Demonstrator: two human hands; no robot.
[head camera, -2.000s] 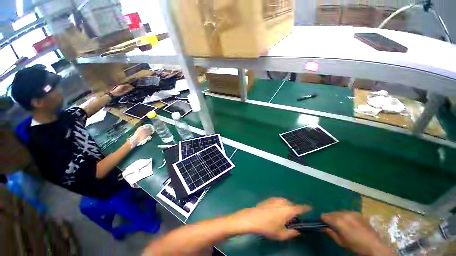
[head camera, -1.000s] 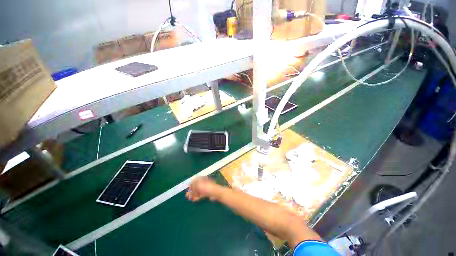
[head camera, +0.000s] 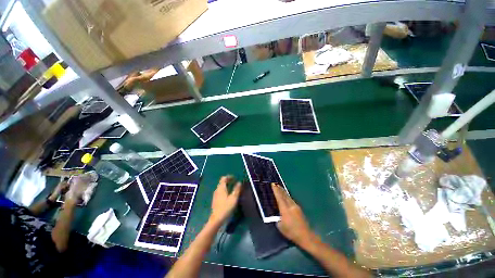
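Observation:
My right hand (head camera: 291, 215) holds a small solar panel (head camera: 262, 179) by its right edge, fingers over its dark gridded face. The panel lies over a flat matte black housing (head camera: 261, 233), which sticks out below it toward the bench edge. My left hand (head camera: 223, 202) is at the left of the panel and housing, thumb and forefinger raised and apart. A dark lead wire (head camera: 223, 237) trails below it; whether the left hand grips it is unclear.
Stacked solar panels (head camera: 166, 217), bottles (head camera: 111, 170) and a person's gloved hand (head camera: 81, 187) are at left. The conveyor (head camera: 249, 122) carries panels. At right, the dispensing gun (head camera: 415, 157) hangs over the smeared glue board (head camera: 374, 228). A shelf post (head camera: 116, 108) stands at left.
The view has swung back left from the glue board. My right hand is now on a panel over a black housing; a hand was empty over the bench before. Both my hands now show.

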